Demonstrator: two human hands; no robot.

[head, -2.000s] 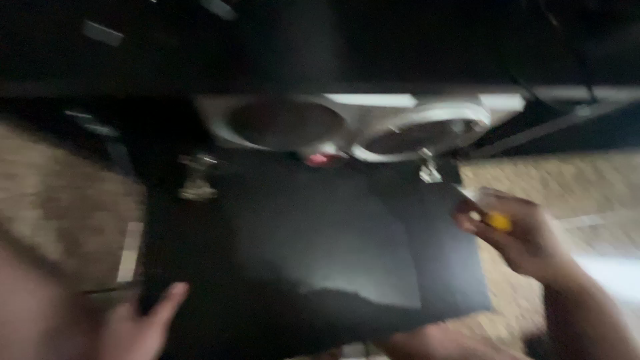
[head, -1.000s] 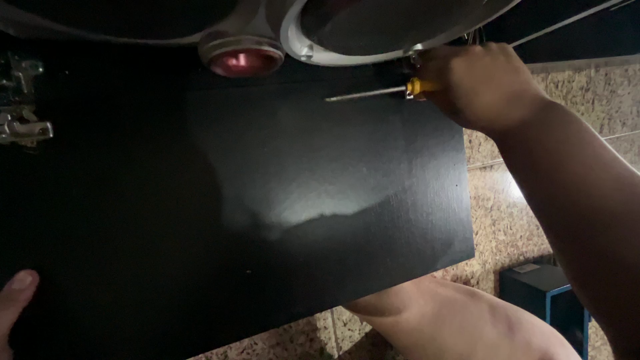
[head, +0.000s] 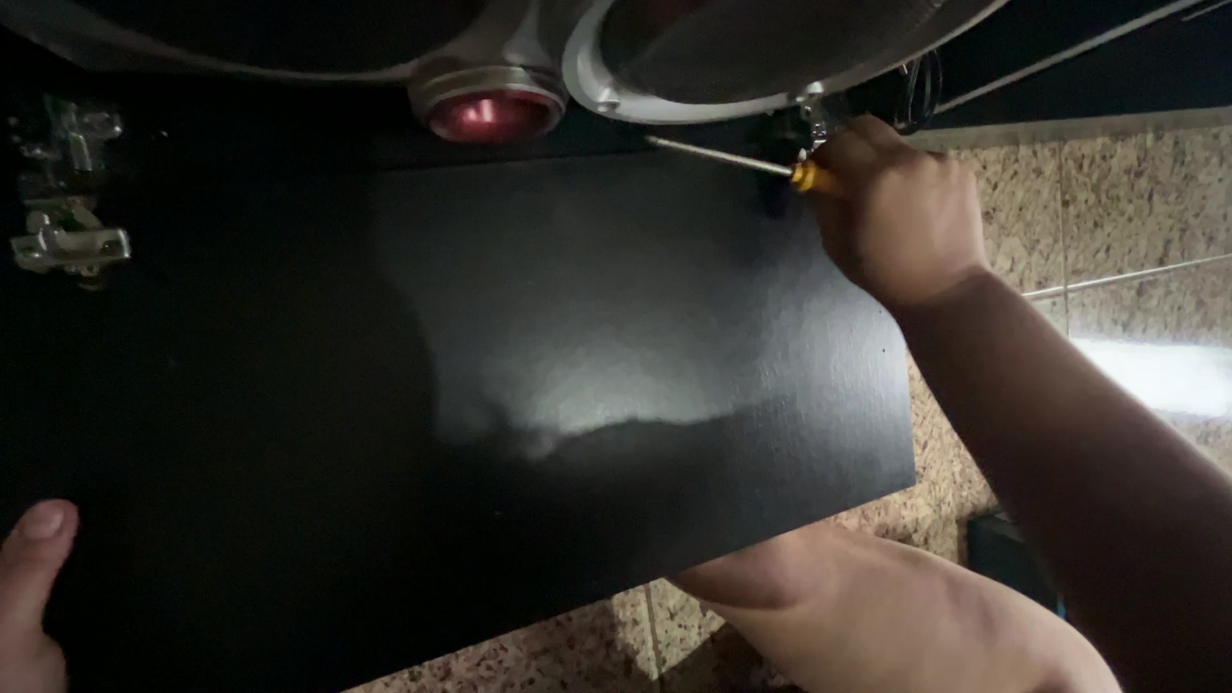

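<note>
A black door panel (head: 616, 318) hangs below a dark cabinet, on metal hinges at its back edge. My right hand (head: 895, 212) is closed around a screwdriver (head: 804, 176) with a yellow handle, its shaft pointing left over the panel's back edge. The fingers are beside the right hinge (head: 817, 125), which they partly hide; whether they touch it I cannot tell. The left hinge (head: 72, 245) shows at the far left. At the lower left, the thumb of my left hand (head: 37, 558) lies at the panel; the other fingers are hidden, so its hold is unclear.
Above the panel are a round red part (head: 496, 114) and a grey-rimmed oval piece (head: 587, 67). Thin wires (head: 924, 91) hang behind my right hand. A bare leg (head: 885, 606) is under the panel's front edge, over speckled floor tiles (head: 1136, 212). A dark box (head: 1011, 558) stands at the lower right.
The view has come closer since two seconds ago. My right hand, with the screwdriver, is now up at the right hinge; earlier it was at the panel's right edge.
</note>
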